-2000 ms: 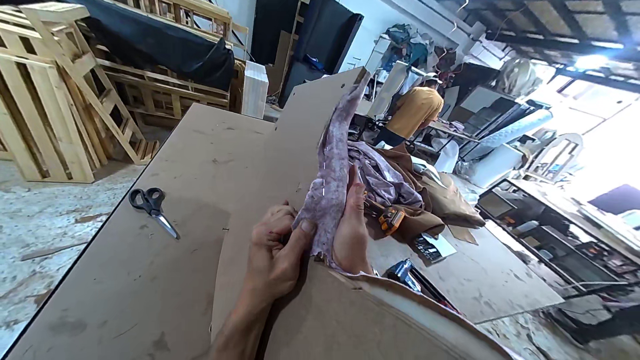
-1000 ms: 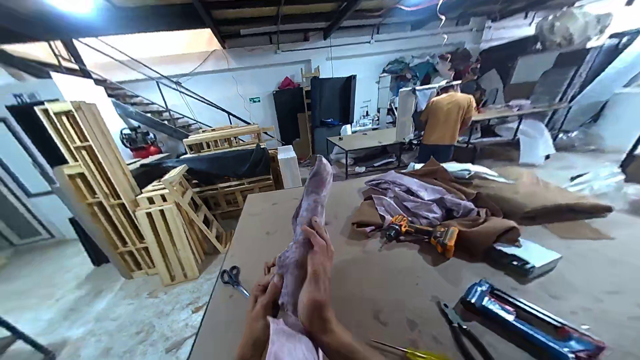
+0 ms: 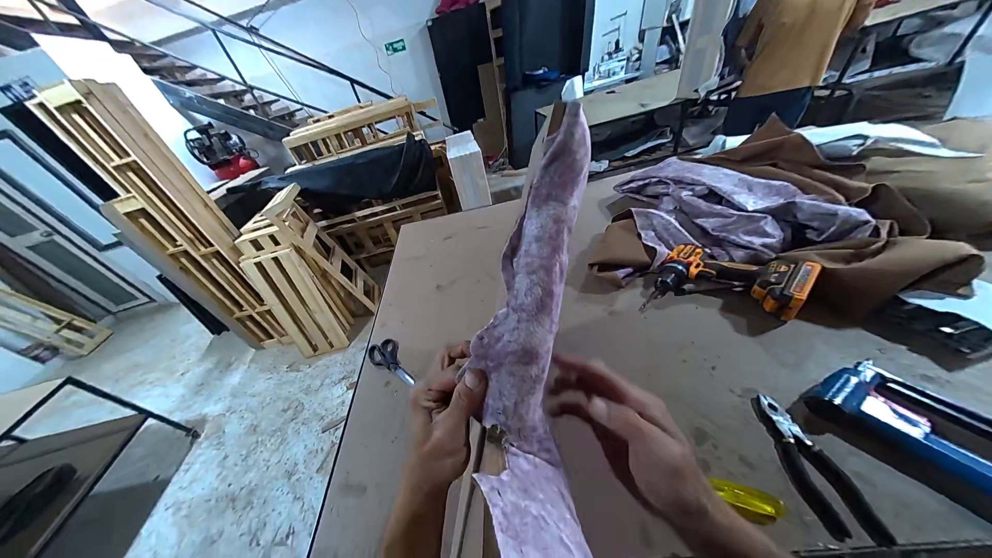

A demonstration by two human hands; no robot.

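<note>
A long, narrow panel covered with mottled purple fabric point(image 3: 535, 287) stands on edge and points away from me over the table. My left hand point(image 3: 449, 407) pinches the fabric along the panel's left edge, thumb on top. On the other side, my right hand point(image 3: 620, 426) has its fingers partly spread beside the panel; whether the fingertips touch it cannot be told. Loose fabric hangs over the near end, where a bare board edge point(image 3: 467, 496) shows. Scissors point(image 3: 390, 359) lie left of the left hand. A yellow handle point(image 3: 748, 501) is partly hidden by my right forearm.
On the table point(image 3: 434, 256), a cordless drill point(image 3: 732, 279) lies against heaped purple and brown fabric point(image 3: 736, 205). Pliers point(image 3: 821, 465) and a blue staple gun point(image 3: 914, 434) lie at the right. Wooden frames point(image 3: 294, 302) lean beyond the left edge. A person point(image 3: 790, 54) stands behind.
The right hand was on the fabric a second ago and now has its fingers apart at the panel's right side. The left hand remains at the panel. The view has swung considerably.
</note>
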